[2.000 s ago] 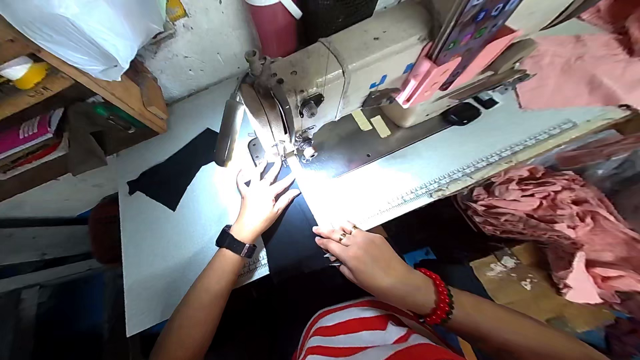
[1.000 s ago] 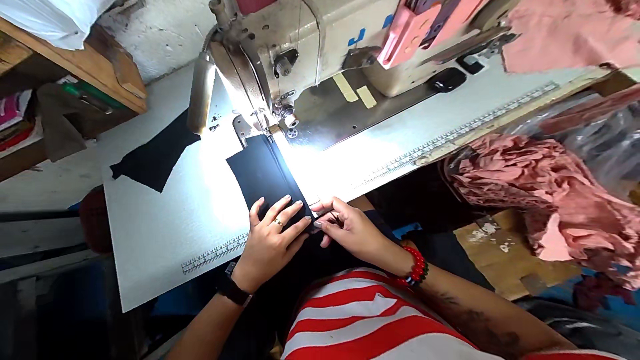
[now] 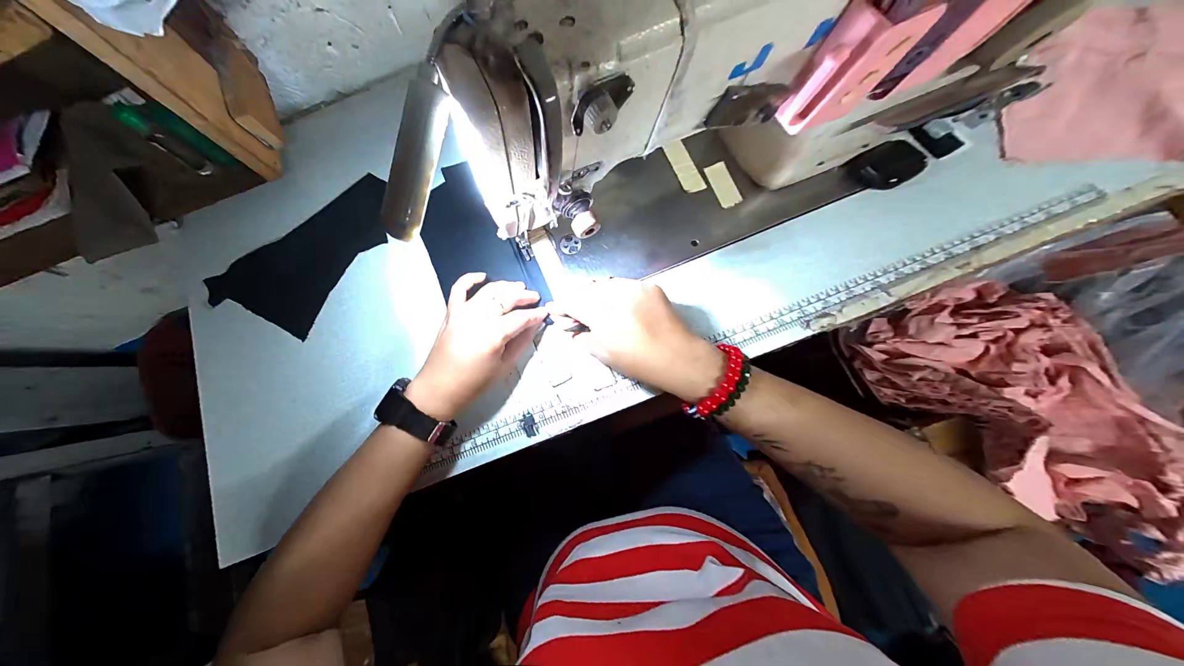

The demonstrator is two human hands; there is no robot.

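Note:
Black fabric (image 3: 472,236) lies under the needle area of a sewing machine (image 3: 532,208), its near end between my hands. My left hand (image 3: 486,333) rests on the near end of this fabric, fingers bent, the fingertips at its edge. My right hand (image 3: 629,328) is just to the right, thumb and fingertips pinched on the fabric's near corner; strong lamp light washes out part of it. A second black fabric piece (image 3: 305,254) lies flat on the table to the left.
A measuring tape strip (image 3: 906,264) runs along the front edge of the white table (image 3: 305,398). Crumpled pink fabric (image 3: 1027,370) is heaped at the right, and more pink fabric (image 3: 1096,88) lies behind. A wooden shelf (image 3: 176,88) stands at the back left. A tubular lamp (image 3: 413,162) hangs beside the machine head.
The black fabric has moved forward beneath the machine head since one second ago, and both hands have gone forward with it, nearer the needle. The view has shifted closer.

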